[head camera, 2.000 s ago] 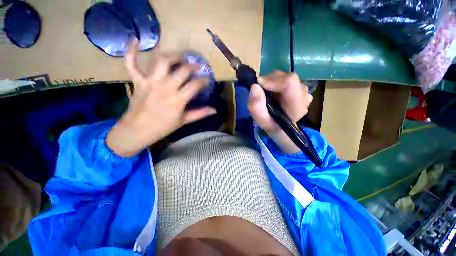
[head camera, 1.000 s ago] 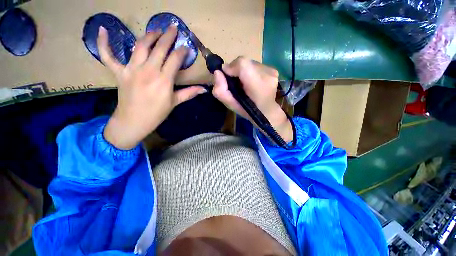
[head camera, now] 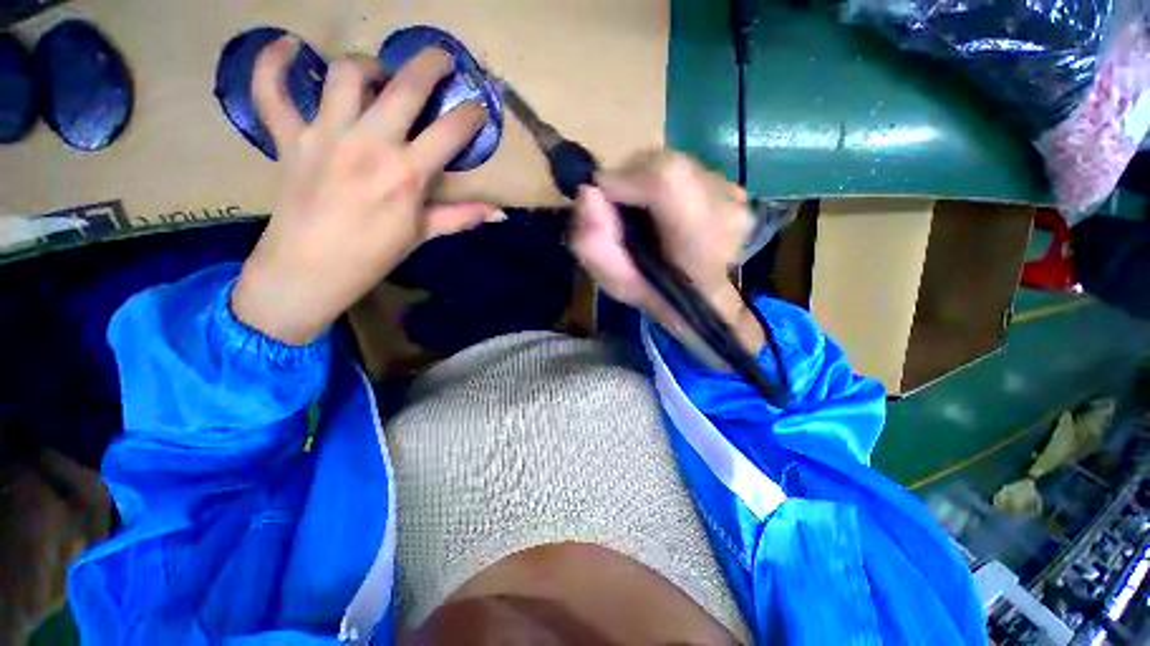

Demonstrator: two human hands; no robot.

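Observation:
My left hand (head camera: 360,158) is spread palm down with its fingertips on two dark blue shiny discs. One disc (head camera: 237,91) lies under the index finger and the other disc (head camera: 435,51) under the other fingers. My right hand (head camera: 662,227), slightly blurred, holds a black soldering iron (head camera: 574,165) like a pen. The iron's metal tip points up-left at the right rim of the right disc; whether it touches is unclear. The discs lie on a printed brown cardboard sheet (head camera: 568,63).
Two more dark discs lie at the far left, one (head camera: 85,85) nearly whole in view. A black cord (head camera: 742,101) crosses the green bench (head camera: 858,114). A clear bag with dark contents (head camera: 1009,44), pink material (head camera: 1097,145) and an open carton (head camera: 870,290) are at the right.
My left hand has moved onto two discs now lying apart. The iron swung left to the right disc, then drew back slightly right. Another disc shows at the far left.

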